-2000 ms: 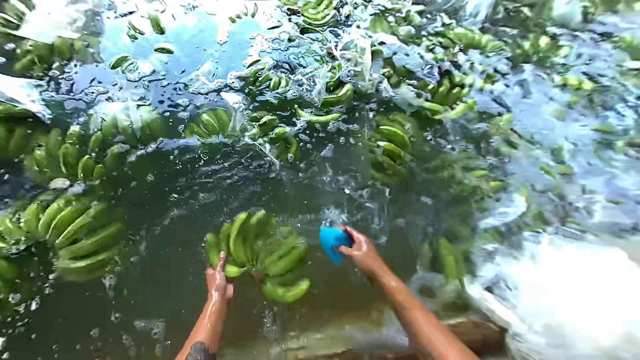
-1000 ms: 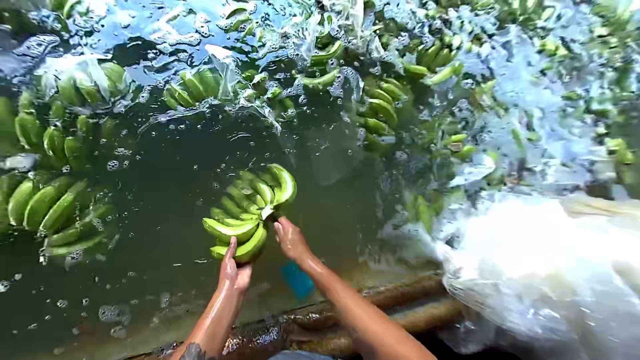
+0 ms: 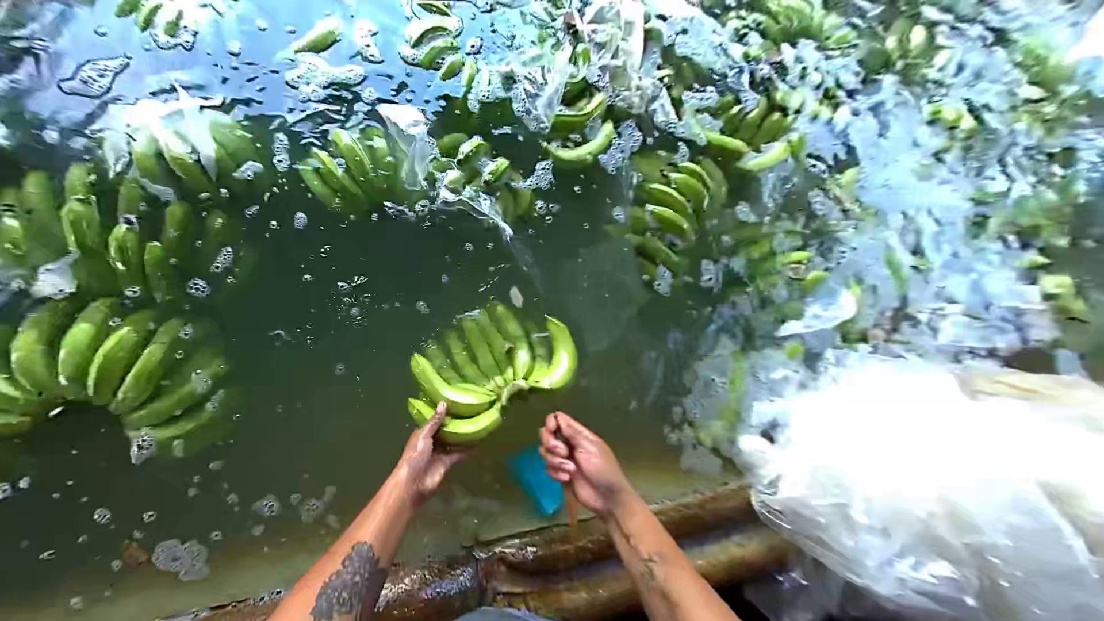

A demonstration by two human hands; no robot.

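Observation:
My left hand (image 3: 429, 457) holds a hand of green bananas (image 3: 487, 354) by its lower left fruit, at the water's surface, with the cut crown toward my right hand. My right hand (image 3: 582, 457) is closed in a fist just right of the crown, apart from the bananas. Something small and dark shows at its curled fingers; what it is cannot be told. A blue object (image 3: 536, 480) lies in the water just left of my right wrist, partly blurred, and an orange-brown strip shows below the fist.
More green bananas (image 3: 121, 358) float at the left, others (image 3: 673, 211) at the upper right among foam and plastic scraps. A brown, wet rim (image 3: 552, 552) runs along the near edge. Clear plastic sheeting (image 3: 914, 466) is heaped at the lower right.
The blue object was in my right hand two seconds ago and is now in the water. The bananas have turned so the crown faces right. My right hand has drawn back from the crown.

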